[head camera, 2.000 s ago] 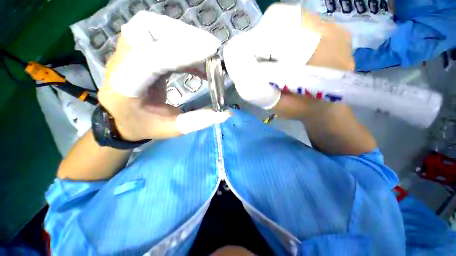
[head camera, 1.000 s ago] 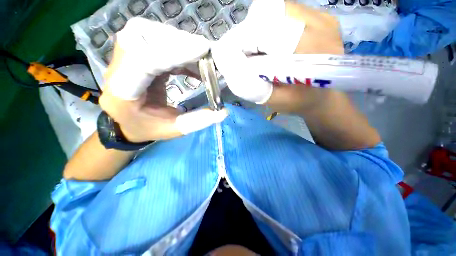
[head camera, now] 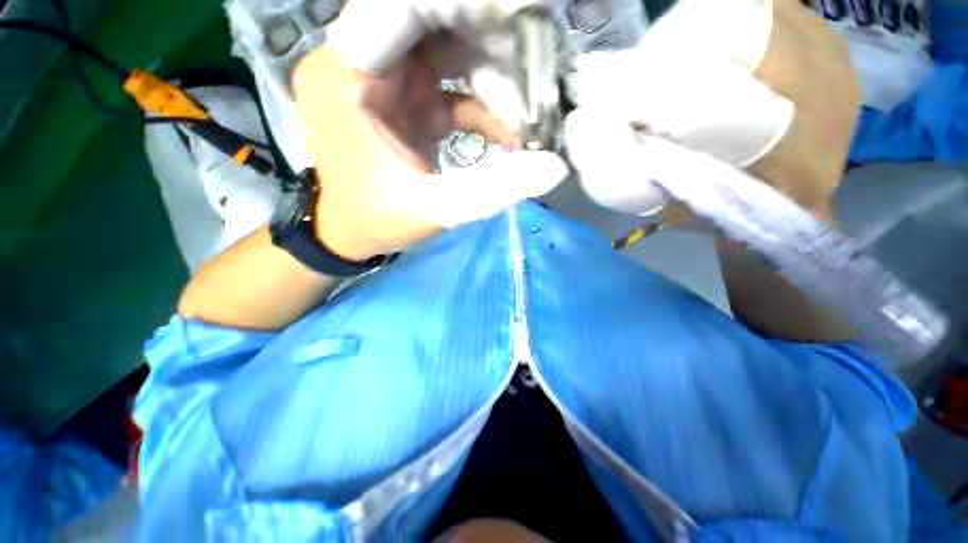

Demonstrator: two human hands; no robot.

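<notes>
My left hand [head camera: 372,159], in white finger coverings, holds a silver metal case [head camera: 539,80] edge-on between thumb and fingers, high in the picture. The case is blurred. My right hand [head camera: 690,106], also white-covered, is shut on a thick white paint marker [head camera: 812,249]. The barrel points down to the right; its front end is hidden by my fingers, close to the case. A parts tray [head camera: 246,40] with silver parts in pockets lies behind and below my hands, largely hidden by them.
An orange-and-black tool [head camera: 165,98] lies on a white sheet [head camera: 191,180] at the left, by a black cable. A second tray of darker parts [head camera: 876,15] and another worker's blue sleeve [head camera: 918,117] are at the upper right.
The view has shifted, so the tray and tool sit further right. The marker has tilted from nearly level to steeply down-right. The case now stands more upright and higher in the picture.
</notes>
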